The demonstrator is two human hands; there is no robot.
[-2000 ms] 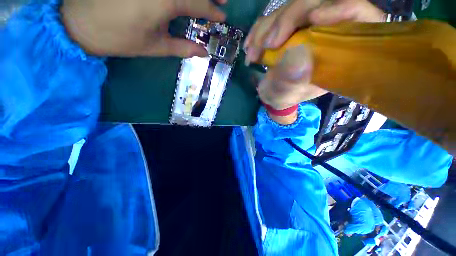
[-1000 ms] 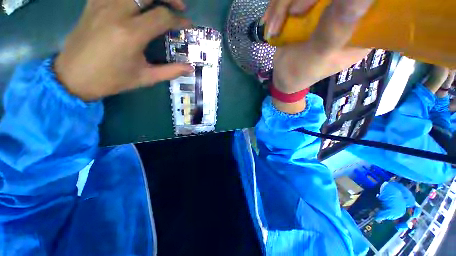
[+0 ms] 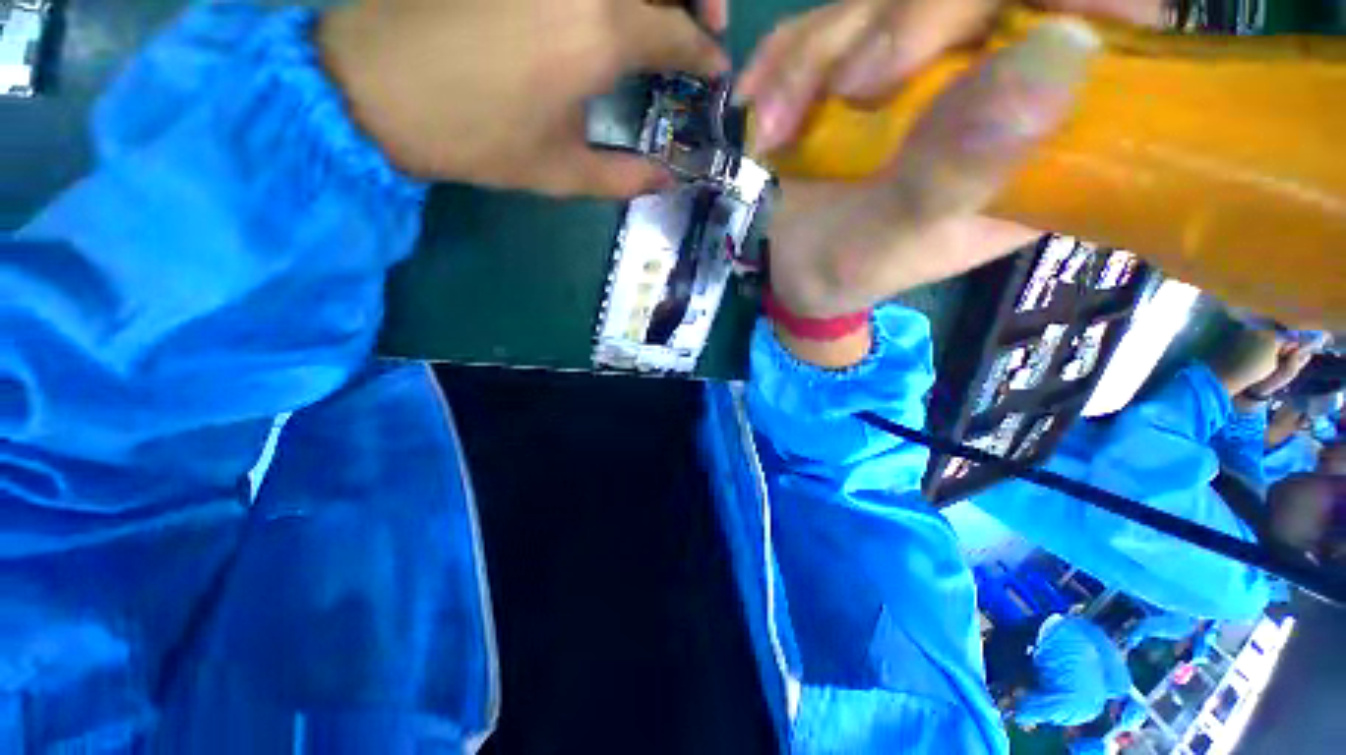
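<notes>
The silver-white phone frame (image 3: 667,288) lies slightly tilted on the dark green mat near its front edge, a dark strip down its middle. The mainboard (image 3: 694,126) sits at its top end. My left hand (image 3: 509,89) has thumb and fingers at the two sides of this top end, gripping it. My right hand (image 3: 915,162) is closed around the yellow-orange electric screwdriver (image 3: 1181,162), its nose pointing at the top right of the frame. The screwdriver's tip is hidden or blurred by my fingers. A red wrist strap (image 3: 819,322) is on my right wrist.
A black component tray (image 3: 1019,354) with silver-white boards stands right of my right wrist. The black screwdriver cable (image 3: 1092,494) crosses my right sleeve. A loose board (image 3: 21,44) lies at the top left. Another worker's blue sleeve (image 3: 1137,502) and hands are at the right. A white sheet lies beside the tray.
Since one second ago, my left hand has moved right and closed on the frame's top end. The screwdriver has moved from over the round studded dish to the frame; the dish no longer shows.
</notes>
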